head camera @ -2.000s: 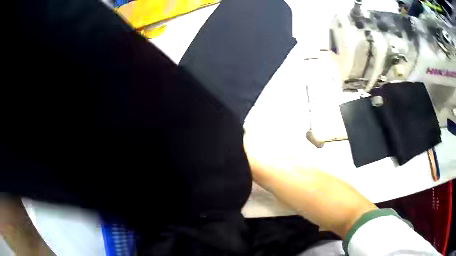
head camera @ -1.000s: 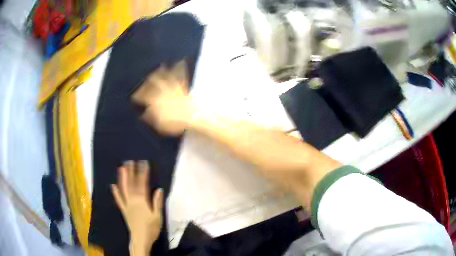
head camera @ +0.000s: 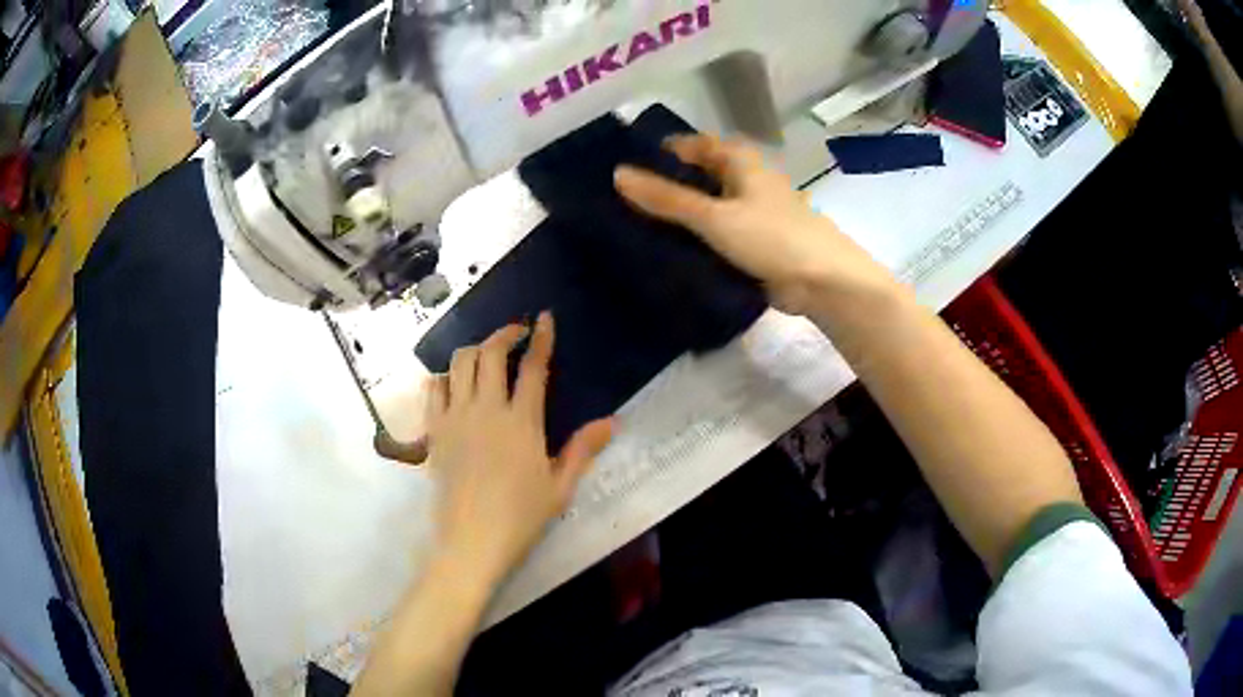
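Note:
Dark folded cloth pieces (head camera: 600,293) lie on the white table right of the needle area of the sewing machine (head camera: 327,177). My left hand (head camera: 498,436) rests palm down on their left part, fingers apart and fingertips on the cloth. My right hand (head camera: 750,225) grips the upper right part of the pieces, fingers bent over the top; its fingertips partly sink into the dark folds. The cloth's left corner lies near the presser foot but not under it. A long black panel (head camera: 150,436) with a rounded top lies flat at the far left.
A small navy scrap (head camera: 886,151) and a dark tag with white print (head camera: 1043,109) lie at the machine's right end. A red plastic basket (head camera: 1056,409) stands below the table's right edge. Dark cloth covers the lap. Yellow tape (head camera: 89,545) runs along the left edge.
The view has swung right towards the machine. Both hands have left the long panel, which now lies flat at far left, and are on the smaller folded pieces. The orange and blue snips no longer show.

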